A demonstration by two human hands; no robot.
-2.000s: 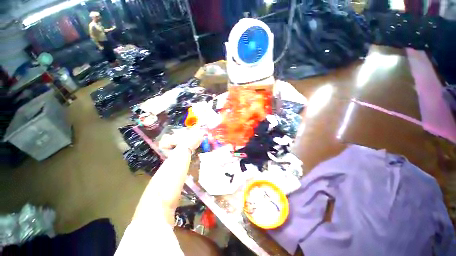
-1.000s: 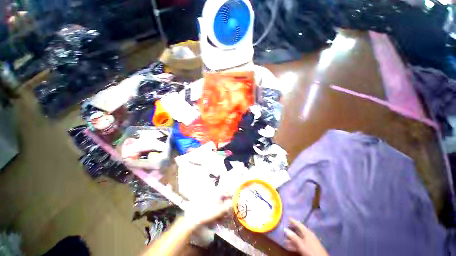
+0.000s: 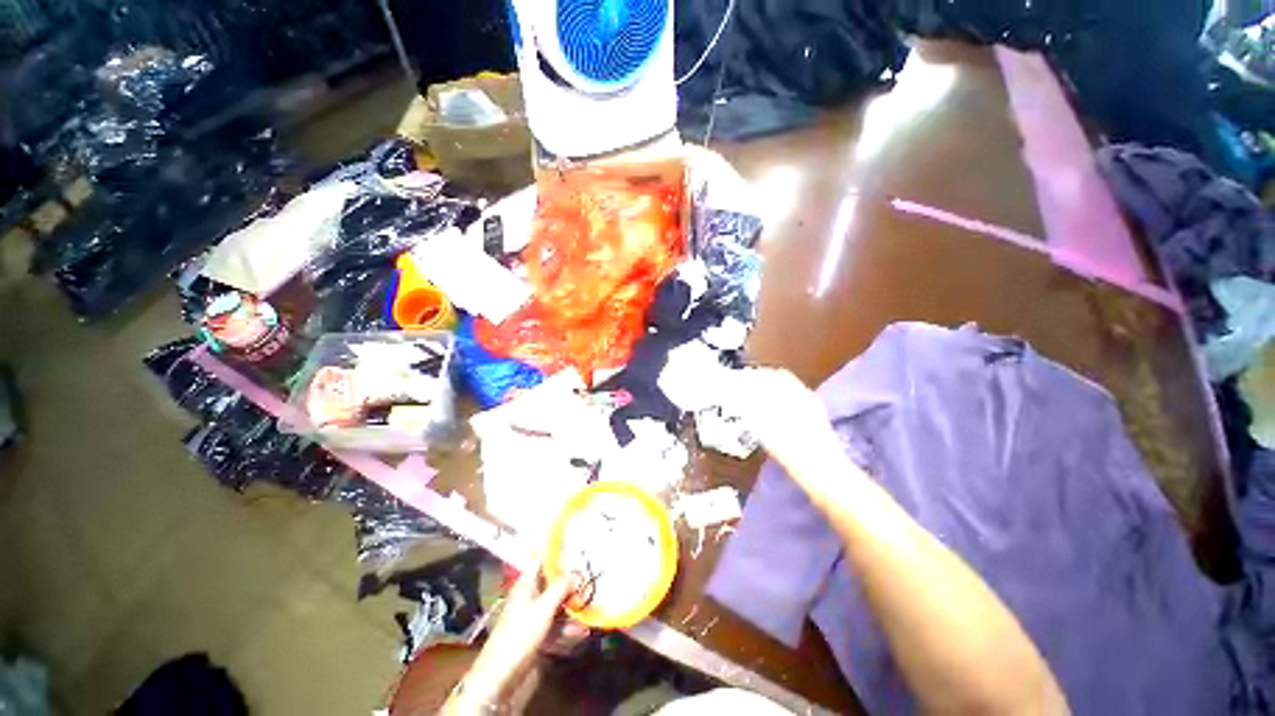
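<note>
The round orange-rimmed tub [image 3: 668, 557], white inside with thin dark items in it, is near the table's front left edge. My left hand [image 3: 534, 613] is at its lower left, with fingers over the rim, gripping it. My right arm reaches across the left part of the purple jacket [image 3: 993, 490], which lies flat. My right hand [image 3: 766, 409] is at the white scraps [image 3: 538, 455] beyond the tub. It is washed out by glare, so its fingers, and whether they hold anything, cannot be made out.
A clear plastic box [image 3: 375, 392] of mixed items is at the left edge, with an orange cup [image 3: 422, 308] beyond it. A red-orange bag [image 3: 601, 252] lies below the white fan [image 3: 599, 119]. Black fabric scraps [image 3: 657, 367] lie beside it. Pink tape [image 3: 1105, 196] crosses the brown table.
The tub has moved left, away from the jacket, with my left hand now at its rim. My right hand has moved forward from beside the tub to the white scraps. The view has shifted.
</note>
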